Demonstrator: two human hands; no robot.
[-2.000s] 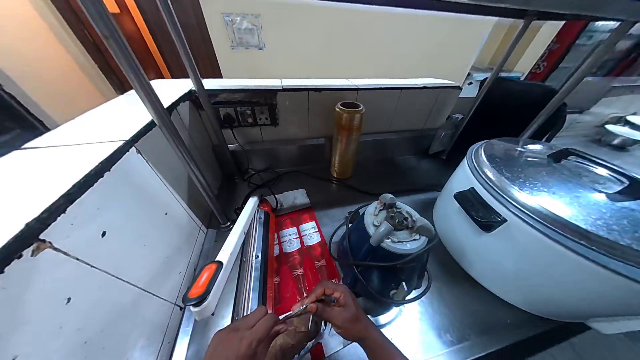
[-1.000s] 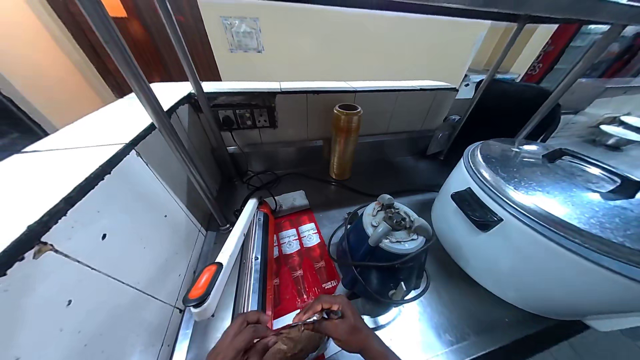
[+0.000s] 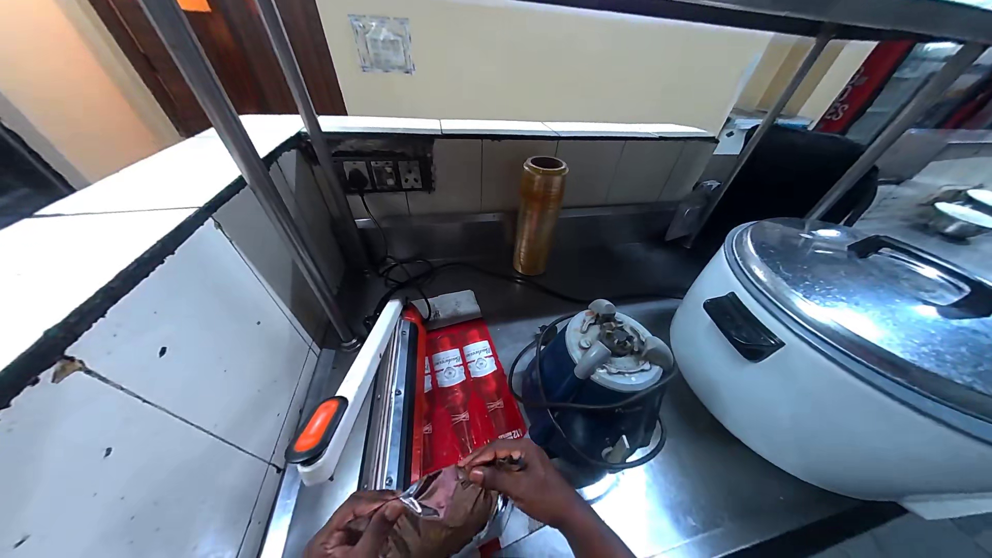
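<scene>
Near the bottom edge, my left hand (image 3: 360, 527) pinches one side of the mouth of a brown foil-like pouch (image 3: 442, 527). The other side of that mouth is pinched by my right hand (image 3: 523, 480), which also has a small dark object between its fingers, too unclear to name. Between both hands the pouch gapes a little, showing a shiny pinkish inner side. Its lower part runs out of view. Just beyond the hands lies a red printed cardboard sheet (image 3: 465, 387) with bottle pictures, beside an impulse sealer (image 3: 395, 403) whose white arm with an orange-and-black handle (image 3: 318, 430) is raised.
Right of the sheet stands a blue motor base (image 3: 597, 387) wrapped in its black cable. A large white rice cooker (image 3: 775, 403) fills the right side. Behind, a roll of cling film (image 3: 540, 217) stands upright near wall sockets (image 3: 384, 175). Steel shelf posts (image 3: 240, 155) rise at the left.
The mouth of the pouch has been drawn apart, and its inner side now shows. My hands are farther apart than a second ago.
</scene>
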